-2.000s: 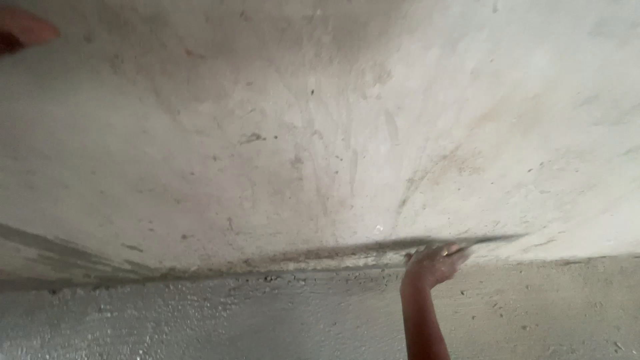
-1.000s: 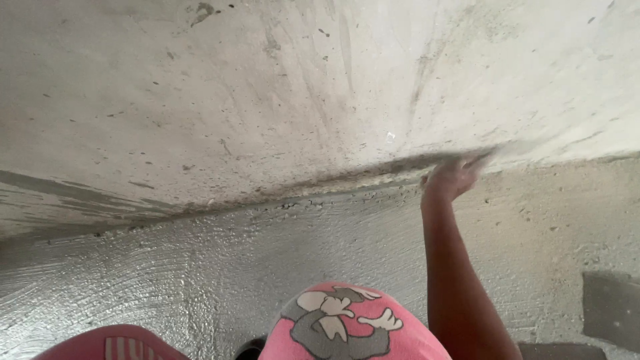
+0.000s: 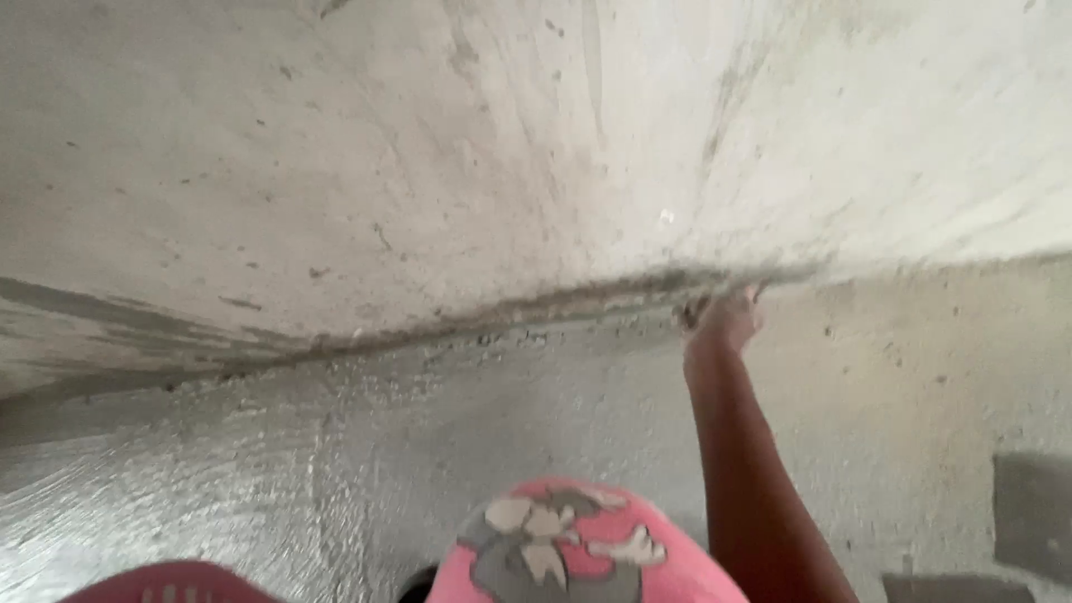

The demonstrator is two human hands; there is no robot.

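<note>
My right hand [image 3: 727,316] reaches out right of the middle, down at the seam where the pale, stained wall [image 3: 502,151] meets the rough, wet-looking cement floor [image 3: 502,402]. The hand is blurred and its fingers are at the wall's foot; a thin dark shape lies by the fingertips, and whether it is a held tool or a smear I cannot tell. A dark damp band runs along the seam to the left of the hand. My left hand is out of view.
My knee in pink cloth with a grey cartoon print [image 3: 578,544] is at the bottom middle, and more pink cloth [image 3: 172,582] at the bottom left. Darker grey patches [image 3: 1034,511] mark the floor at the lower right. Dark streaks cross the wall at the left.
Two seconds ago fingers showed at the upper left; they are gone. The pink-clothed knee has come into view as the view shifted. My right hand stays at the seam.
</note>
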